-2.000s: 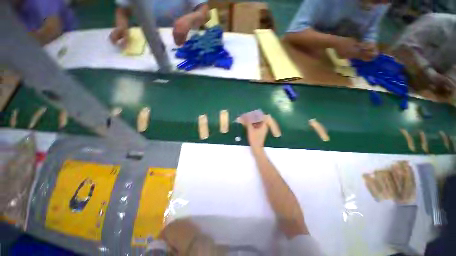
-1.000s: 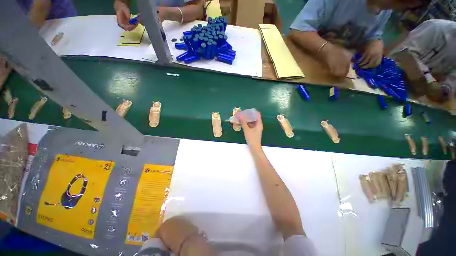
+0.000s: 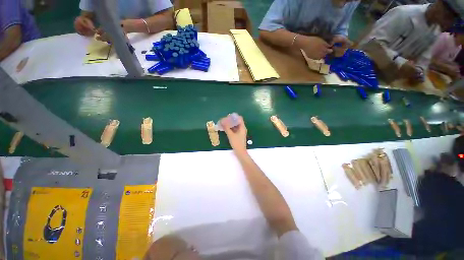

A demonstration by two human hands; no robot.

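Observation:
My right hand (image 3: 236, 136) is shut on a small translucent whitish-pink squeeze bottle (image 3: 231, 122) over the green conveyor belt (image 3: 193, 96). The bottle's nozzle points left, at the upper end of a narrow tan part (image 3: 212, 134); contact cannot be told. Other tan parts lie spaced along the belt, two to the left (image 3: 147, 130) and two to the right (image 3: 279, 126) among them. My left forearm is partly in view at the bottom edge; my left hand is not visible.
Blue cylinders (image 3: 178, 48) are piled opposite, with a few loose on the belt. A yellow stack (image 3: 254, 56) lies between people working there. A grey metal post (image 3: 61, 122) crosses the left. Grouped tan parts (image 3: 370, 168), metal strips (image 3: 406, 175) and a small box (image 3: 394, 213) lie right.
The view has shifted, so most bench items appear further left. The bottle in my right hand has moved left along the belt, from one tan part to the one beside it.

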